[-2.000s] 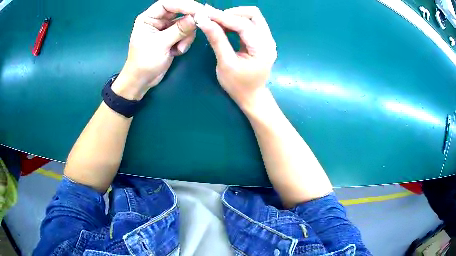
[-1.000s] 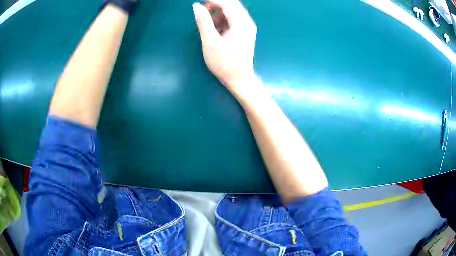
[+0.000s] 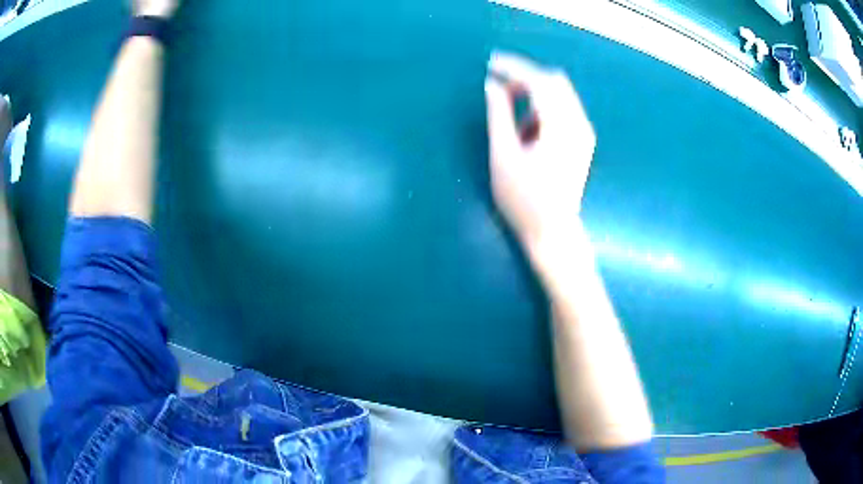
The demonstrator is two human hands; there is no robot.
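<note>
My right hand (image 3: pixel 544 132) is over the green work surface (image 3: pixel 341 236), right of the middle. It is blurred, with thumb and forefinger tips close together. Whether something small is between them cannot be told. My left arm reaches to the top left, and my left hand (image 3: pixel 154 8) is mostly cut off by the top edge. Only its wrist end shows above the dark wristband (image 3: pixel 148 30), so its fingers are hidden.
Beyond the white rail (image 3: pixel 681 66) at upper right lie earbuds (image 3: pixel 754 44), an open case (image 3: pixel 789 68) and a white box (image 3: pixel 833 47). A slim dark stick (image 3: pixel 850 342) lies far right. White strips (image 3: pixel 19 146) and another person's yellow-green sleeve (image 3: pixel 19 345) are far left.
My hands were together at the top middle and have moved apart. My left hand went up and left, partly out of view. The view has shifted, showing more beyond the rail; the red stick is out of view.
</note>
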